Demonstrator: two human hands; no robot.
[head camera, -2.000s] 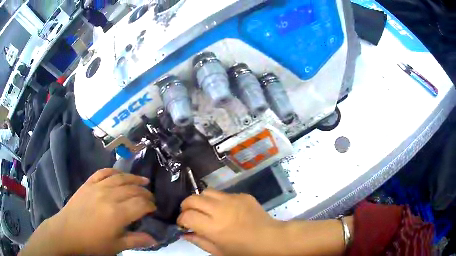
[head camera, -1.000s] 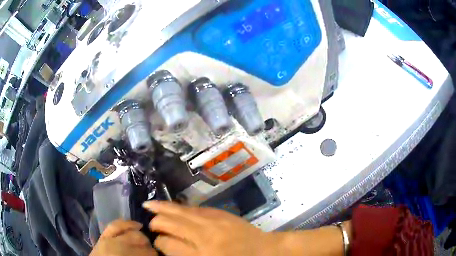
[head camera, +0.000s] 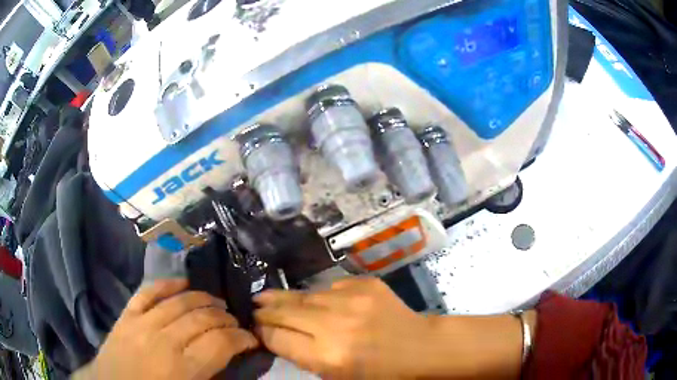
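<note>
The white overlock machine with JACK lettering (head camera: 187, 177) fills the middle. A black cuff band (head camera: 207, 266) and a grey tube end (head camera: 163, 261) lie at the presser foot area (head camera: 249, 260). My left hand (head camera: 174, 334) lies on the grey and black cloth left of the needle area, fingers bent over it. My right hand (head camera: 334, 326) presses the dark cloth just right of my left hand, fingertips near the presser foot. The cloth under both hands is partly hidden. The dark grey garment body (head camera: 74, 245) hangs in folds at the left.
An orange-and-white label (head camera: 387, 243) is on the looper cover. On the table (head camera: 490, 267) at right lie a grey disc (head camera: 523, 237) and thread snips (head camera: 640, 141). A black fabric piece (head camera: 580, 56) is at the machine's right end. Other workstations show at the upper left.
The view has shifted. The grey tube end now lies along the machine's left front, with my left hand flatter over the cloth. My right hand remains close to the presser foot.
</note>
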